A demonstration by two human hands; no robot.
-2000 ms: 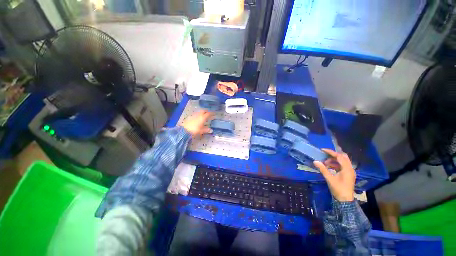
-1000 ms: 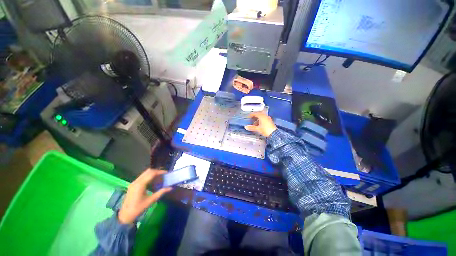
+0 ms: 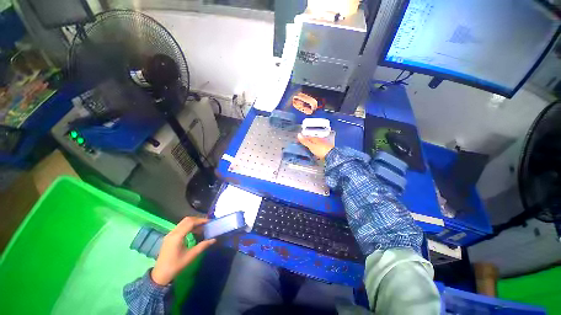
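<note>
My left hand (image 3: 178,247) holds a blue-grey housing (image 3: 224,226) by its end, over the front left table edge beside the green bin. My right hand (image 3: 317,146) is over the perforated plate (image 3: 255,151), at the back right of another housing (image 3: 295,154); whether its fingers grip that housing is unclear. A white oblong ring (image 3: 315,127) stands just behind the fingers. A blue piece (image 3: 283,119) and an orange ring (image 3: 304,103) are further back. More housings (image 3: 389,170) stand right of the plate, partly hidden by my right sleeve.
A bright green bin (image 3: 98,195) at left holds blue-grey housings (image 3: 147,241) near its right side. A keyboard (image 3: 304,229) and white pad (image 3: 237,203) lie at the front. The laser head (image 3: 326,55) hangs above. Fans (image 3: 129,67) stand either side; a monitor (image 3: 473,43) is upper right.
My left hand went from the plate to beside the green bin, now with a housing. My right hand moved from the right-hand housings to the plate, then shifted slightly back towards the white ring.
</note>
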